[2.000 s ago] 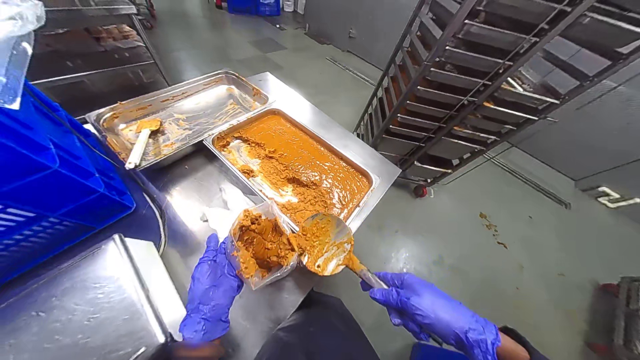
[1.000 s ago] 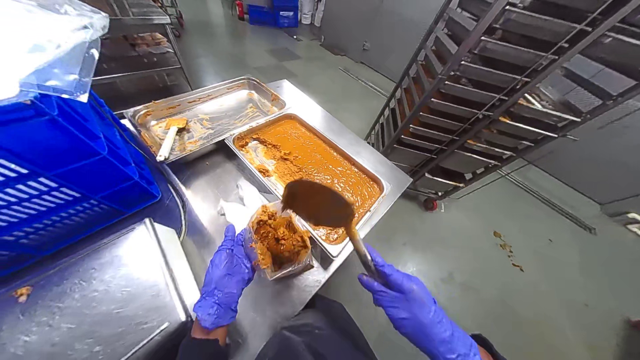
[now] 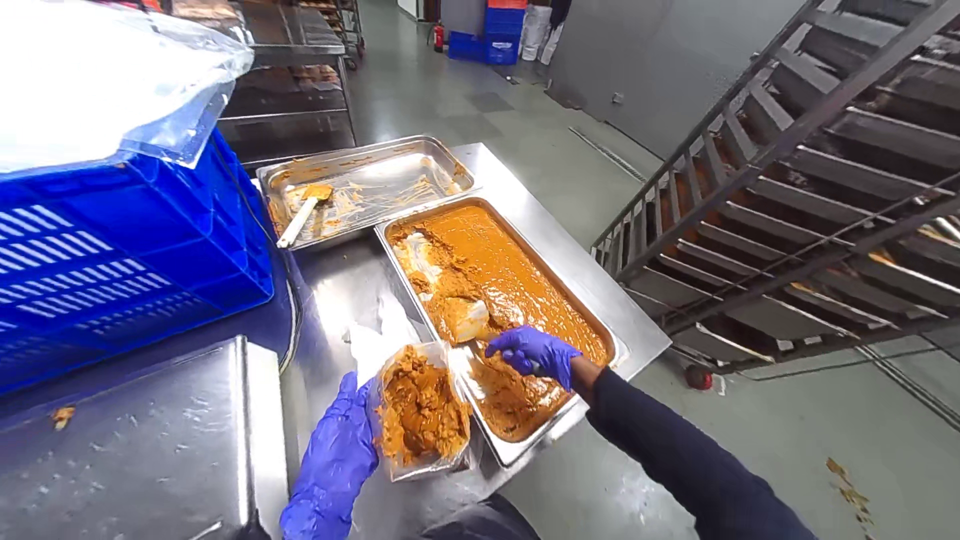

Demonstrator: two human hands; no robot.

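My gloved left hand (image 3: 337, 450) is at the left side of a clear plastic container (image 3: 424, 474) heaped with orange-brown paste (image 3: 421, 409), its fingers against the wall. In my gloved right hand (image 3: 536, 356) is the handle of a large spoon (image 3: 466, 319), whose paste-coated bowl lies in the paste of a deep steel pan (image 3: 611, 352). That pan holds a thick glossy layer, with bare metal showing in scraped places. Behind it, a second steel pan (image 3: 375, 187) has only smears and a spatula with a white handle (image 3: 298, 221).
A blue plastic crate (image 3: 127, 247) topped by clear plastic sheeting (image 3: 112, 82) stands at left. In front of it is a steel lid or box (image 3: 127, 442). A tall tray rack (image 3: 787, 202) rises at right. White film (image 3: 379, 334) lies on the steel table (image 3: 330, 300) beside the container.
My right hand has moved forward over the full pan, and the spoon, raised above the container a second ago, is now down in the paste. My left hand stays at the container.
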